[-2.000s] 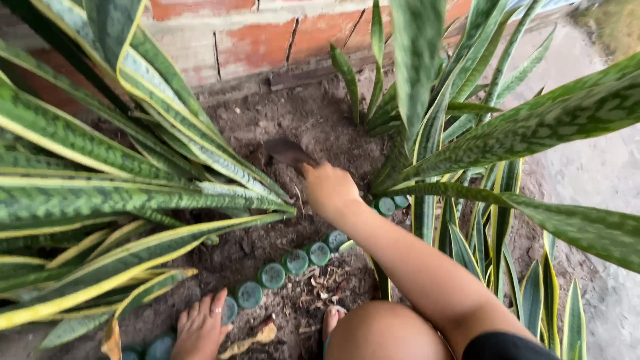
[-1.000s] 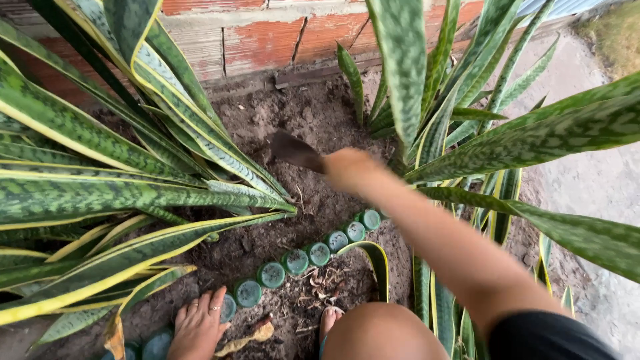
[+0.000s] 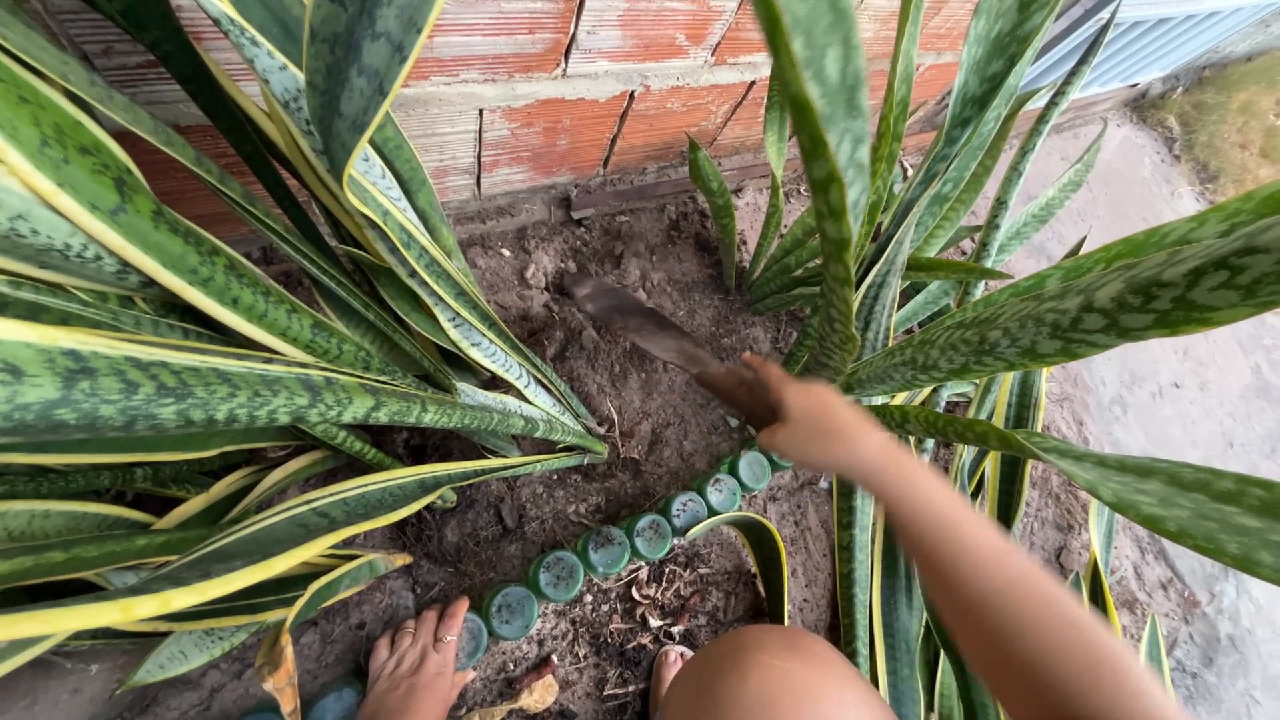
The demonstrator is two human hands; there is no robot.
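Note:
My right hand (image 3: pixel 815 415) is closed around the handle of a digging tool, seemingly a hand trowel (image 3: pixel 650 330), whose dirty dark blade points up and left with its tip at the soil (image 3: pixel 630 400). The tool is slightly blurred. My left hand (image 3: pixel 415 655), with rings on its fingers, lies palm down on the ground beside the green bottle bottoms (image 3: pixel 556 575) that form a curved border. Its fingers are a little spread, and the fingertips are by one bottle. Variegated snake plants stand on the left (image 3: pixel 300 395) and on the right (image 3: pixel 880 270) of the dug patch.
A brick wall (image 3: pixel 540 130) runs behind the bed, with a dark strip (image 3: pixel 670 190) at its foot. One curled leaf (image 3: pixel 765 560) arches over the bottle border. Dry leaves (image 3: pixel 530 695) lie near my knee (image 3: pixel 780 675). Pale paving (image 3: pixel 1170 300) is at the right.
My right hand has moved right and back from the soil patch with the tool, so more of the blade and handle shows. The left hand stays by the bottles.

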